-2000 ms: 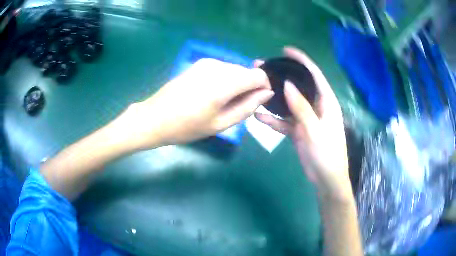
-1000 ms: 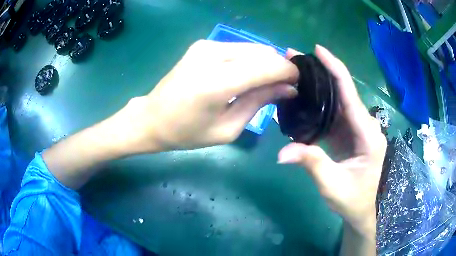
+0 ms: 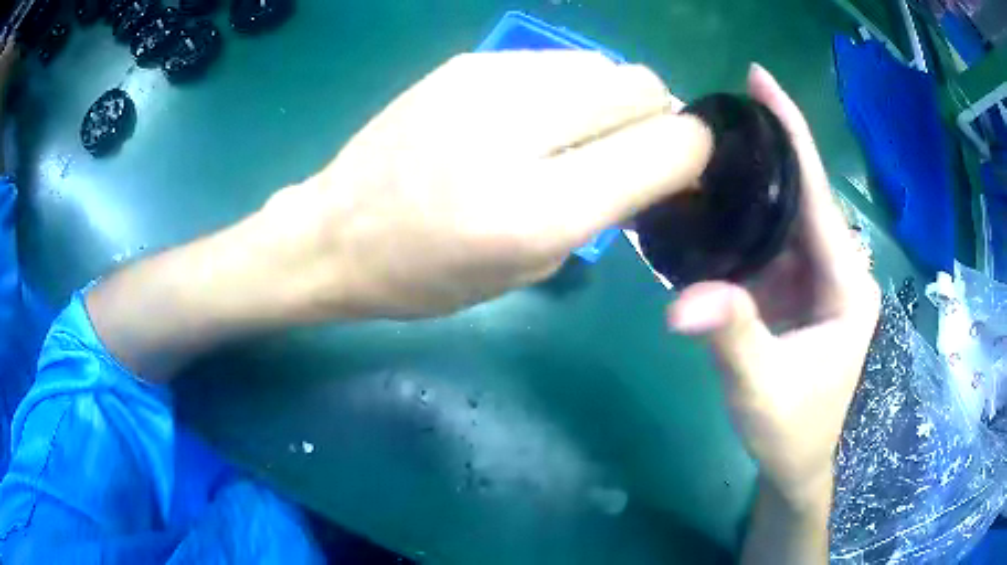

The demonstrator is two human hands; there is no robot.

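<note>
A round black housing (image 3: 738, 210) is held above the bench, its hollow side turned towards my left hand. My right hand (image 3: 797, 320) is shut on it, with the thumb at its lower edge and the fingers behind its right side. My left hand (image 3: 464, 182) reaches over from the left with its fingertips inside the housing. Whether the left fingers hold a small part cannot be seen. The blue parts bin (image 3: 530, 35) is mostly hidden behind my left hand.
Several black assemblies (image 3: 190, 50) lie in a cluster at the upper left, with a single one (image 3: 107, 123) nearer. A crinkled clear bag (image 3: 922, 441) lies at the right, below a blue sheet (image 3: 900, 144). Small specks (image 3: 475, 441) lie on the green bench.
Both hands and the housing have shifted right in the picture. The left fingers are now deeper in the housing. The view has also shifted, so the cluster sits higher.
</note>
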